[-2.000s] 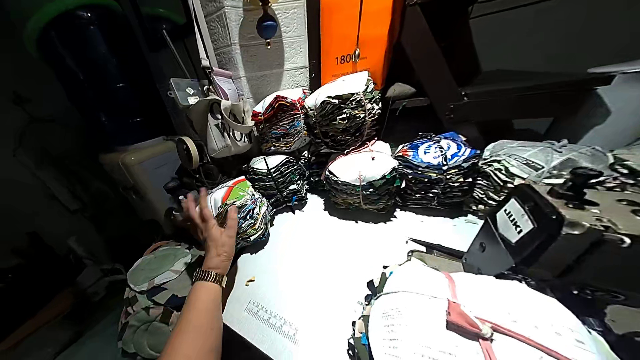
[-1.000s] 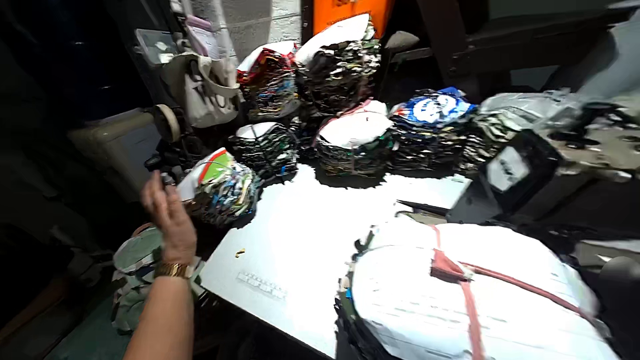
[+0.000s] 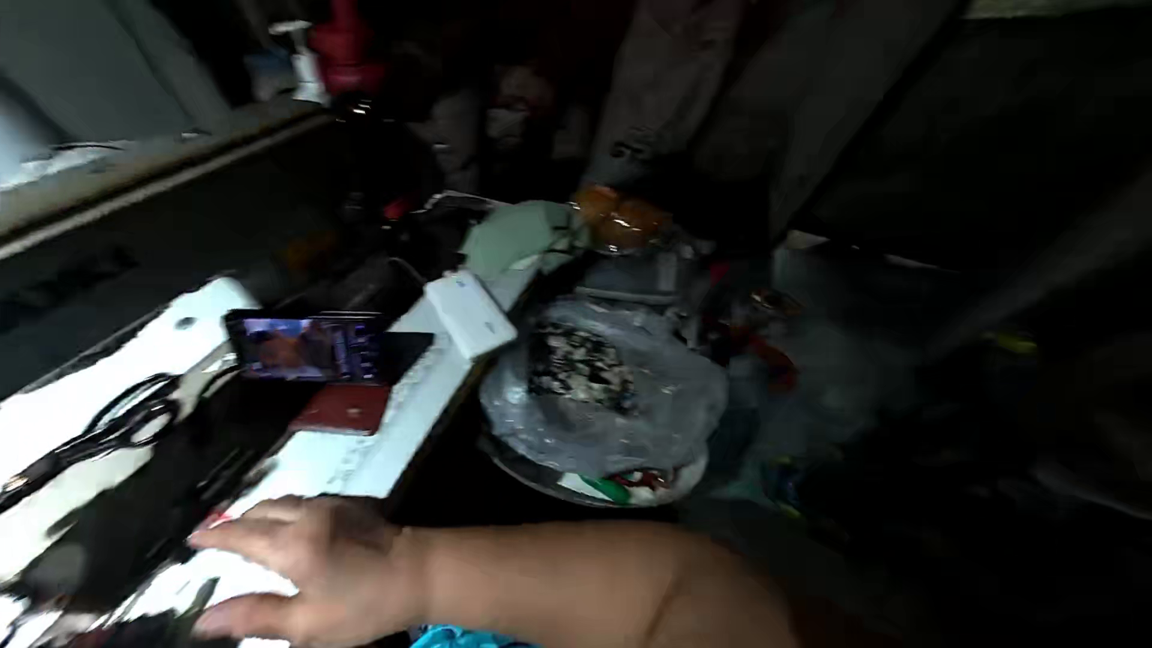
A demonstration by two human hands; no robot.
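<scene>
My right hand (image 3: 310,571) reaches in from the lower right, its fingers apart over the white table edge (image 3: 360,459) beside dark, blurred machine parts. Whether its fingertips touch anything cannot be told; no held thing shows. Just beyond it lies a dark red wallet-like item (image 3: 344,409), with a phone (image 3: 310,346) with a lit screen behind it. A white power bank or similar flat box (image 3: 470,313) rests at the table's edge. Black-handled scissors (image 3: 135,418), blurred, lie at the left. My left hand is out of the frame.
Right of the table stands a round container (image 3: 540,477) with a clear plastic bag (image 3: 666,387) holding patterned scraps. Behind it are a pale green cloth item (image 3: 522,236) and an orange-brown bagged item (image 3: 621,219). A machine body (image 3: 135,243) spans the left. The right side is dark and blurred.
The view has swung far to the right. My left hand, earlier beside the fabric bundles, is out of view; my right hand and forearm now show. The bundles are no longer in view.
</scene>
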